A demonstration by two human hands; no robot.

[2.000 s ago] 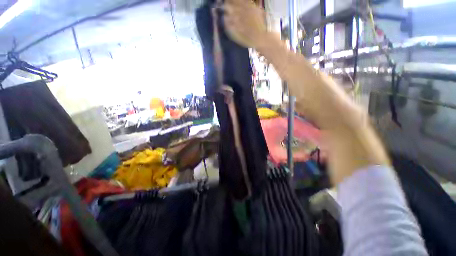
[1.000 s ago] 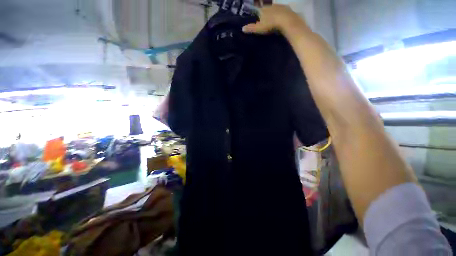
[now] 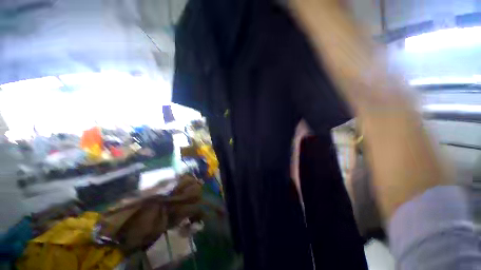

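Note:
A black short-sleeved garment [image 3: 258, 116] with small gold buttons down the front hangs upright in the middle of the view. Its neck is cut off by the top edge. My right forearm, blurred, with a pale rolled sleeve, reaches up at the right, and my right hand is beyond the top edge. Another dark hanging length [image 3: 329, 200] with a pale edge shows behind the garment at its right. My left hand is not in view.
Brown cloth [image 3: 153, 211] and yellow cloth [image 3: 68, 245] lie heaped at the lower left. Farther back are tables with mixed cloth, an orange piece [image 3: 92, 141] among them. Metal rails [image 3: 453, 109] run across the right side. The picture is blurred.
The black garment first showed edge-on above the rail of dark garments, then turned front-on. Since then its neck and my right hand have passed out of the top of the view.

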